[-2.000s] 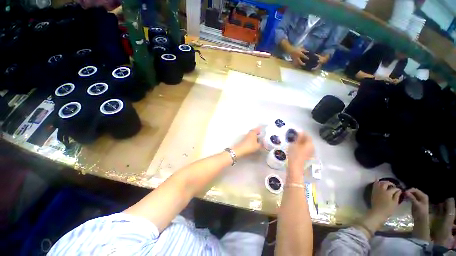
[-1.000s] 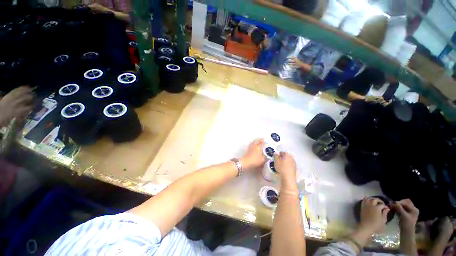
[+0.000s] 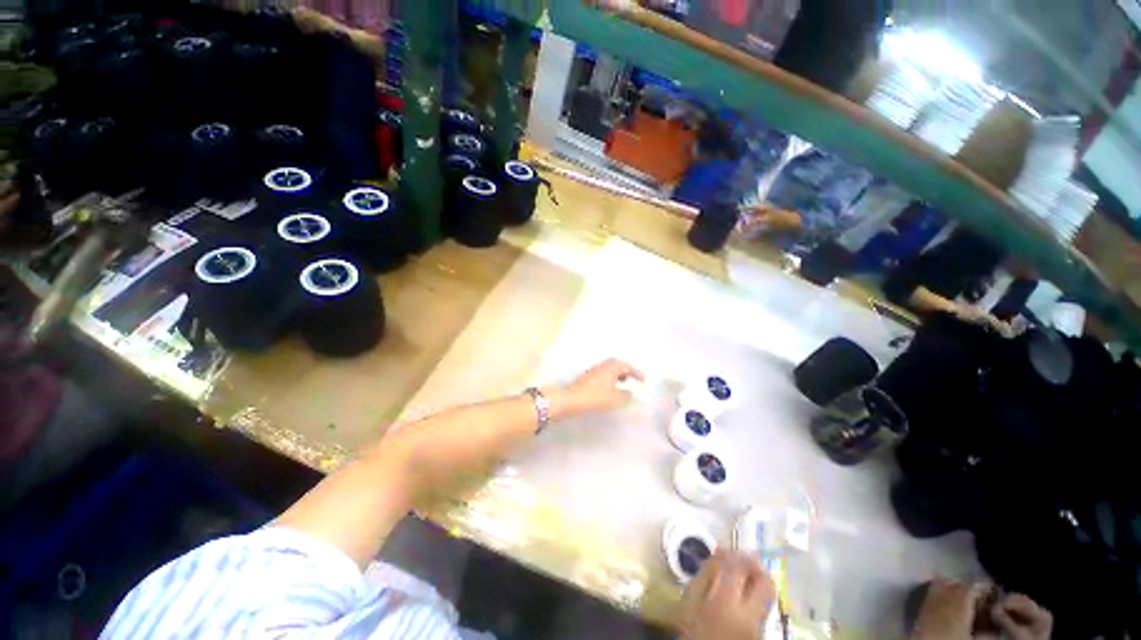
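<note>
Short white stacks of round label discs with black logo centres stand in a rough row; one stack [image 3: 707, 475] is near the middle. The nearest stack [image 3: 687, 546] is by the table's front edge. My left hand [image 3: 606, 385] is left of the row, fingertips pinched on a small white piece [image 3: 636, 389], blurred against the white sheet. My right hand [image 3: 728, 600] is at the nearest stack, its fingers at the stack's near side; whether it grips a disc is unclear. An upright black fabric cylinder [image 3: 836, 371] stands right of the row.
Finished black cylinders [image 3: 340, 313] with white-rimmed discs stand left, beside a green post [image 3: 423, 138]. A clear round container [image 3: 860, 425] and a black pile [image 3: 1001, 413] are right. Another person's hands [image 3: 976, 613] are lower right; a person's arm shows across the table.
The view has shifted, so the table sits differently. My left hand has left the stacks and moved left. My right hand has moved from the middle stacks to the nearest one.
</note>
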